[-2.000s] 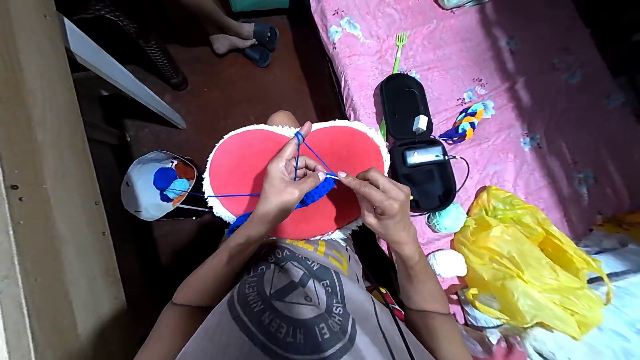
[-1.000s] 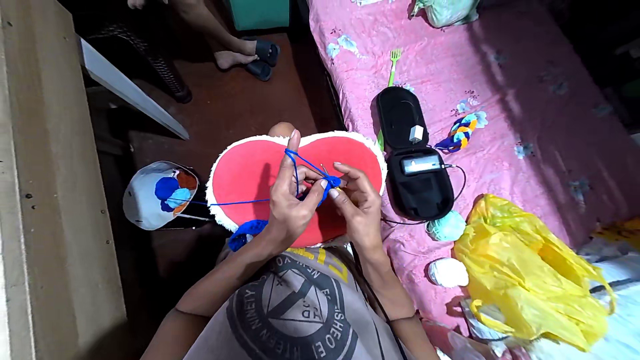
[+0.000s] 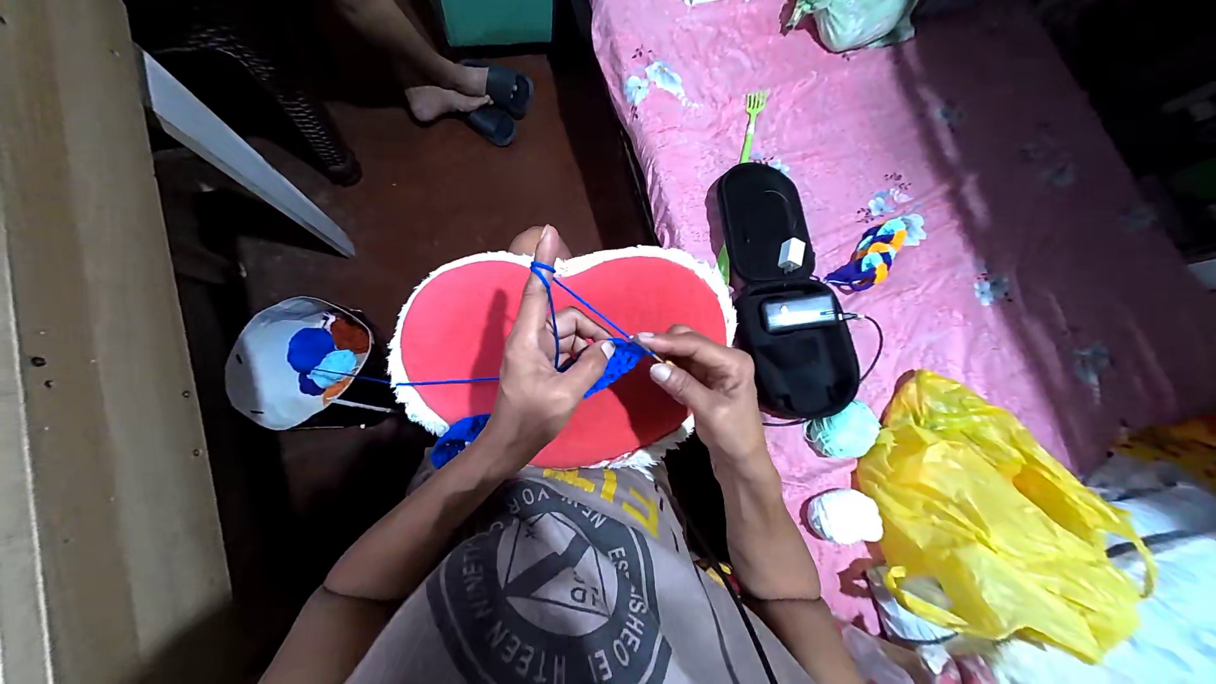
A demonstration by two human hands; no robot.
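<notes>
My left hand (image 3: 546,351) pinches a blue crocheted piece (image 3: 616,367) between thumb and fingers, with blue yarn looped round its raised index finger. My right hand (image 3: 703,375) grips a thin tool, probably a crochet hook, at the piece's right edge; the fingers hide most of it. Beneath both hands lies a red heart-shaped cushion (image 3: 446,332) with white fringe. More blue crochet work (image 3: 460,439) shows beside my left wrist. The yarn runs left to a white container (image 3: 261,356) holding blue, light blue and orange yarn balls.
On the pink floral sheet (image 3: 950,313) are an open black case (image 3: 803,370), a green fork (image 3: 751,123), a braided yarn piece (image 3: 876,255), mint (image 3: 845,430) and white (image 3: 845,516) yarn balls and a yellow plastic bag (image 3: 988,513). Another person's feet (image 3: 456,100) rest upper left. A wooden panel (image 3: 104,380) borders the left.
My right hand has moved away from my left to the right since one second ago, when the two were close together. The yarn now stretches between the left index finger and the piece.
</notes>
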